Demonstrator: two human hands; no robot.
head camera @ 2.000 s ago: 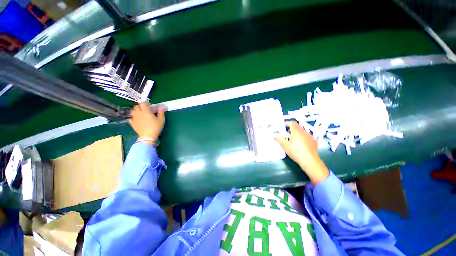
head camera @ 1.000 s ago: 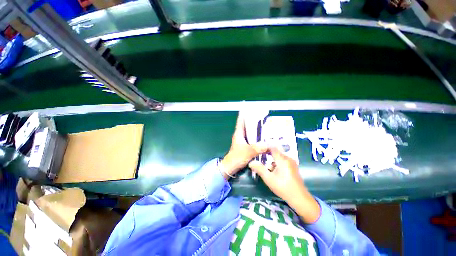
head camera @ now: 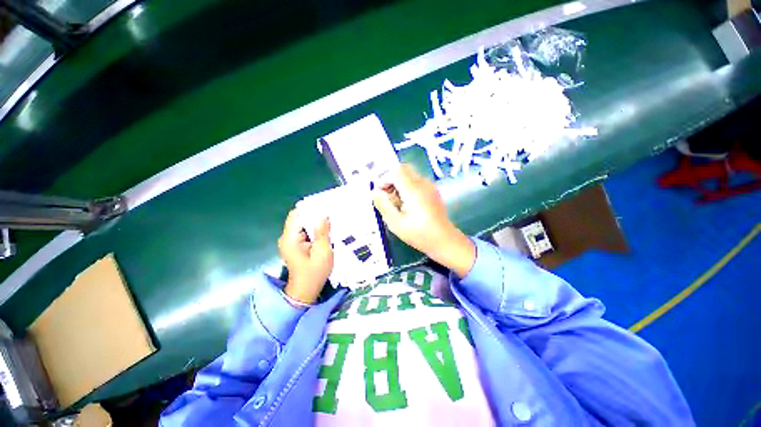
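Note:
My left hand [head camera: 308, 257] grips a white retail box [head camera: 355, 238] with small dark marks, held in front of my chest by its left edge. My right hand [head camera: 417, 213] is at the upper right edge of this box, fingers bent; whether it pinches a strip is too blurred to tell. Another stack of waiting boxes [head camera: 360, 148] lies on the green belt just beyond my hands, partly covered by them. A loose heap of white strips [head camera: 509, 117] lies to the right on the belt.
A crumpled clear plastic bag [head camera: 552, 48] lies behind the strips. A brown cardboard sheet [head camera: 92, 332] lies at left, beside grey-white boxes [head camera: 18, 371]. A metal rail [head camera: 292, 114] crosses the belt. A brown carton [head camera: 584, 223] with a small printed box [head camera: 536, 238] is below the belt edge.
The view has turned and shifted right. The held box, upright over the belt before, is now flatter and closer to my chest, with its marked face showing. My right hand has moved to its upper edge.

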